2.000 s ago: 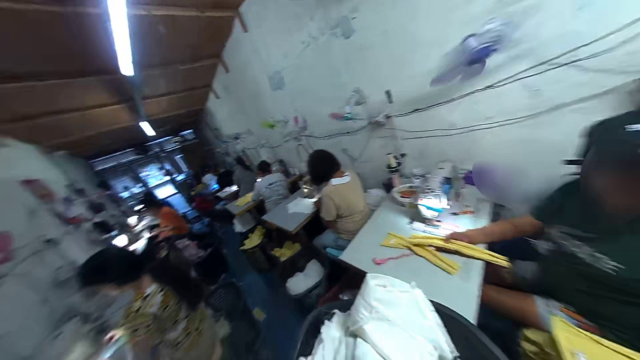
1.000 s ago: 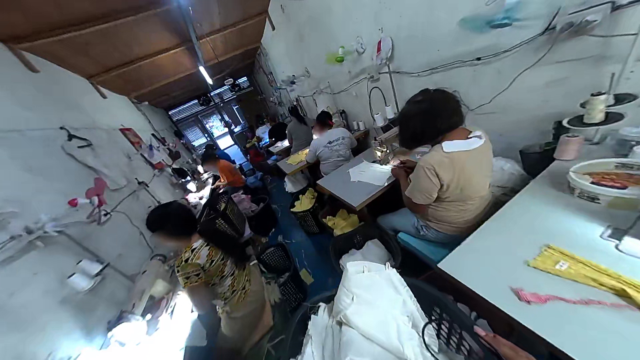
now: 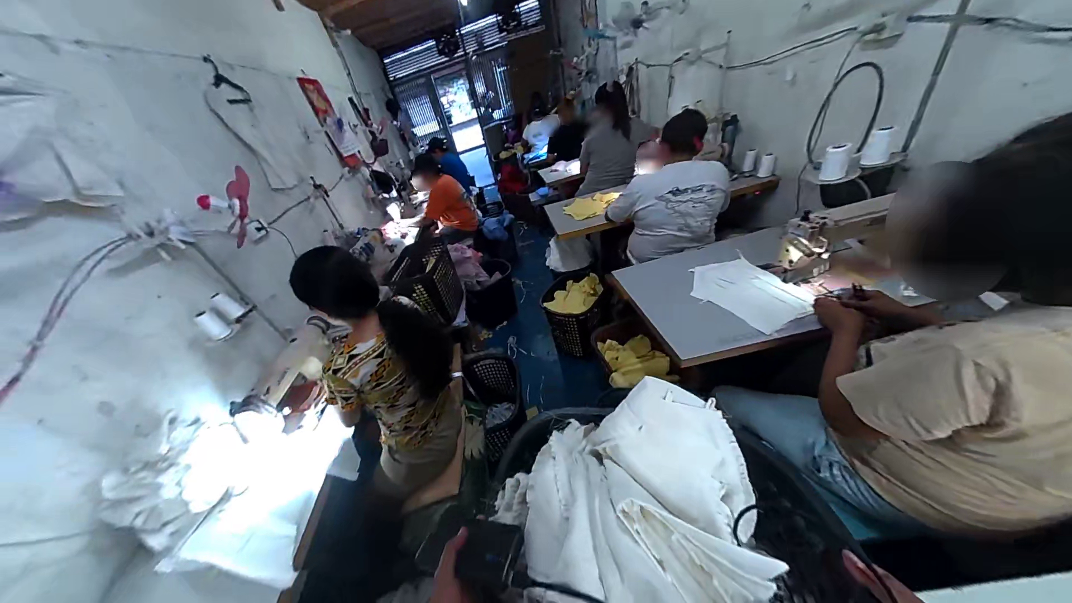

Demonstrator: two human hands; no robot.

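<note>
At the bottom centre, my left hand [image 3: 452, 569] is partly in view, its fingers against a dark object [image 3: 490, 553] that looks like a phone or small device. My right hand [image 3: 875, 579] shows at the lower right edge, beside the rim of a large black basket [image 3: 783, 456]; its grip is mostly cut off by the frame. Between the hands, a heap of white fabric pieces [image 3: 662, 494] fills the basket, with gathered edges on some folds. A thin black loop or cord lies on the right part of the cloth.
A person in a tan shirt [image 3: 963, 410] sews white cloth [image 3: 749, 293] at a table [image 3: 662, 310] on the right. On the left, another in a patterned top [image 3: 389, 385] sits by a lit machine. Baskets of yellow cloth [image 3: 574, 295] line the blue floor aisle [image 3: 536, 360]; several people work beyond.
The view has swung and moved forward along the aisle. The near table with the yellow strips, seen earlier at the right, has mostly left view; the basket of white cloth remains in front of me.
</note>
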